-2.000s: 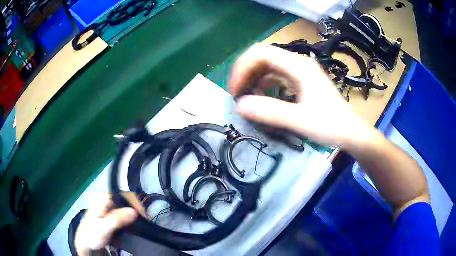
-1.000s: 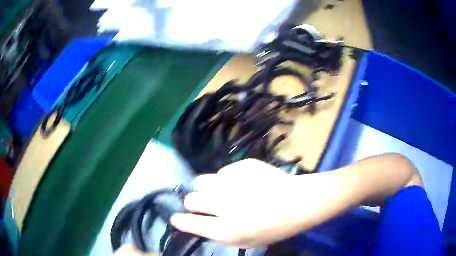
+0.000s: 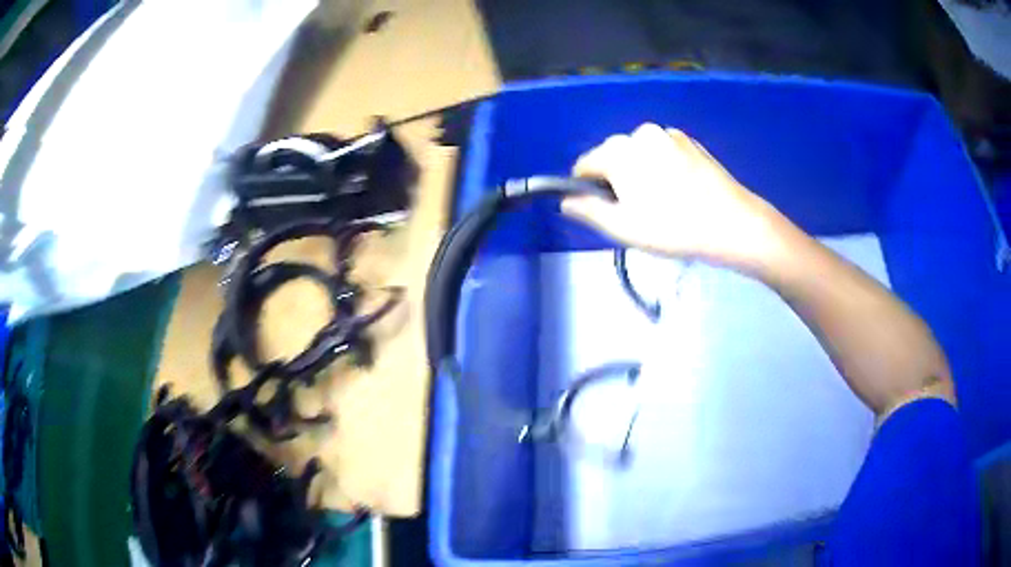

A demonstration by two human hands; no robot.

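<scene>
My right hand (image 3: pixel 676 199) is closed on one end of a black headband (image 3: pixel 449 282) and holds it over the left part of a large blue bin (image 3: pixel 710 100). The headband's arch hangs down along the bin's left wall. A thin C-shaped yoke (image 3: pixel 599 377) shows below it against the white sheet (image 3: pixel 754 388) in the bin; another thin curved part hangs just under my hand. Whether the yoke touches the sheet cannot be told. My left hand is out of the picture.
Left of the bin, a blurred headband pile (image 3: pixel 222 476) and a black tape dispenser (image 3: pixel 322 183) lie on tan cardboard (image 3: pixel 383 443). White sheets (image 3: pixel 133 144) are at upper left, above a green surface (image 3: pixel 100 421). The bin's raised walls surround the sheet.
The view has swung right to the bin. My right hand has moved from the headbands on the white bench sheet to over the bin, with a headband in it. My left hand has left the picture.
</scene>
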